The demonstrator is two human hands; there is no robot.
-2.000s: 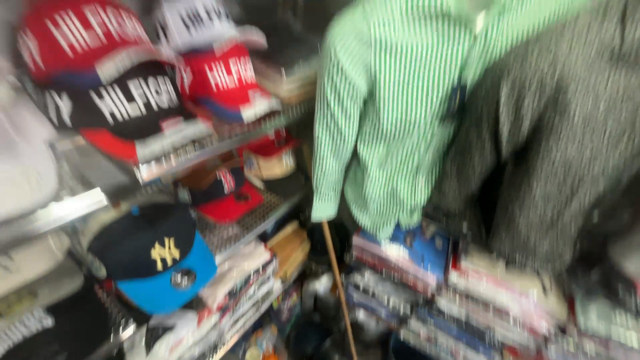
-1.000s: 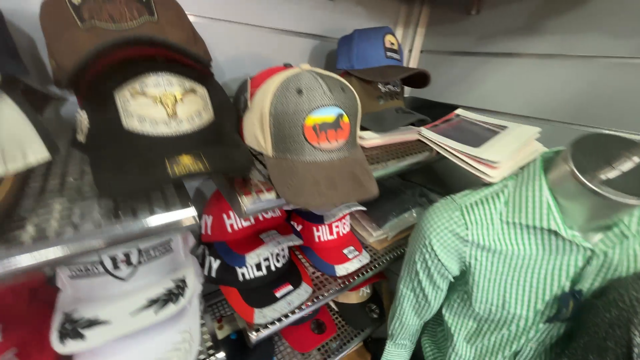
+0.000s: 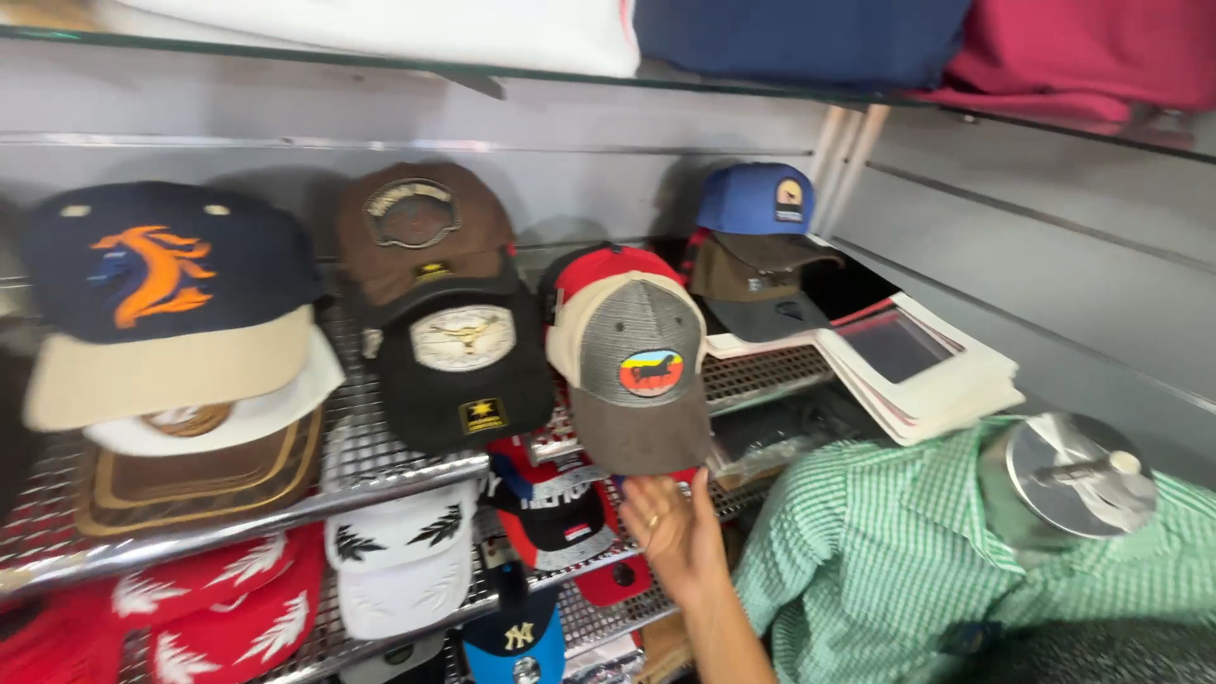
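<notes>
My right hand (image 3: 673, 537) reaches up from the lower middle, palm up and fingers spread, just under the brown brim of a grey and cream cap with a horse patch (image 3: 641, 366). The fingertips are at the brim's front edge; whether they touch it I cannot tell. Left of that cap, a black cap with a bull-skull patch (image 3: 456, 380) sits before a brown cap (image 3: 423, 228). Farther left is a navy cap with an orange horse (image 3: 171, 266). A blue cap (image 3: 755, 199) rests on a brown one at the back. My left hand is out of view.
Perforated metal shelves (image 3: 380, 465) hold the caps, with white and red caps below. White-framed flat packs (image 3: 921, 370) lie on the right. A headless mannequin in a green checked shirt (image 3: 855, 532) stands at the right. Overhead, a glass shelf (image 3: 399, 65) bears folded clothes.
My right hand has come into view below the grey and cream cap. The view has swung up from the lower shelves and mannequin to the upper cap shelf.
</notes>
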